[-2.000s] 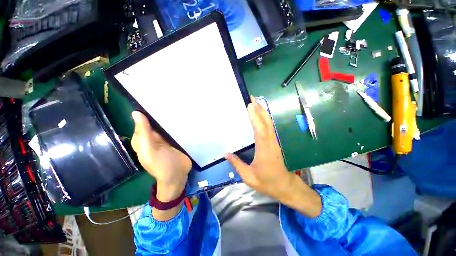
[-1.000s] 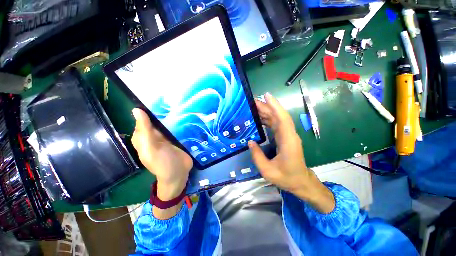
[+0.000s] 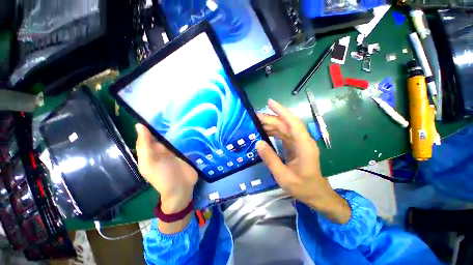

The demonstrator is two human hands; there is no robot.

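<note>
A tablet [image 3: 194, 103] is held tilted over the front edge of the bench. Its lit screen shows a blue swirl wallpaper with app icons along the lower end. My left hand [image 3: 167, 168] supports its lower left edge from beneath. My right hand [image 3: 295, 155] is at its right edge, with the thumb at the screen's lower right corner and the other fingers spread beside or behind it; whether they touch the back is hidden. A dark back cover [image 3: 236, 187] with small white stickers lies below the tablet, partly covered by it.
Another lit tablet [image 3: 249, 44] lies behind. Film-wrapped tablets [image 3: 85, 155] are at left. At right are a black pen-like tool [image 3: 314, 69], tweezers [image 3: 318, 118], red pieces [image 3: 337, 76], small loose components [image 3: 367, 50] and a yellow electric screwdriver [image 3: 420, 114].
The screen went from plain white to the wallpaper with icons. The tablet sits slightly lower and tilts a little differently. My right hand has shifted right and lower, its fingers more spread.
</note>
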